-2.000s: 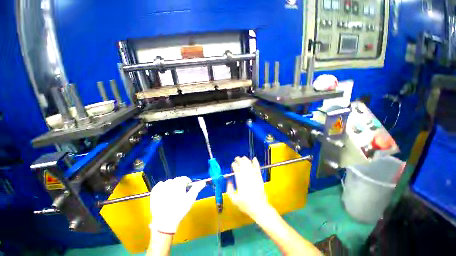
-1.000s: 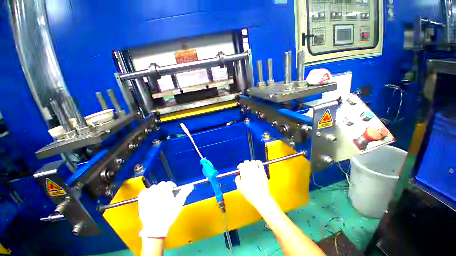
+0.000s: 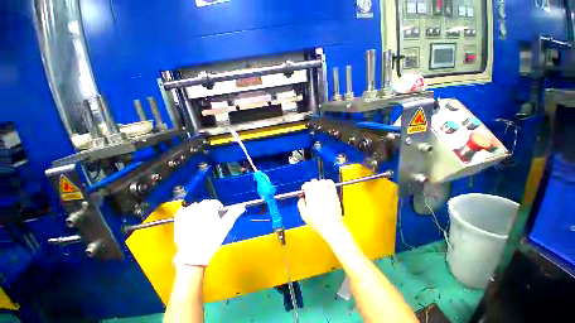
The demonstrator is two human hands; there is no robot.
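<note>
A long steel pull bar [image 3: 287,196] runs across in front of the yellow panel [image 3: 252,268]. My left hand [image 3: 203,232], in a white glove, rests on the bar left of centre, thumb pointing right along it; its fingertips are partly hidden. My right hand [image 3: 320,207] looks white and overexposed and is closed over the bar right of centre. A blue air blow gun [image 3: 267,194] hangs on the bar between my hands, its thin nozzle [image 3: 244,151] pointing up toward the press, its hose below. Neither hand touches the gun.
The press opening [image 3: 252,104] is ahead, with side rails and posts left and right. A sloped control box [image 3: 466,142] with a red button stands at right. A grey-white bin [image 3: 482,240] stands on the green floor. A control panel [image 3: 441,44] is upper right.
The slab in the press opening has gone back from the front rails, and a yellow edge now shows there. Both hands remain on the bar. The view has shifted slightly.
</note>
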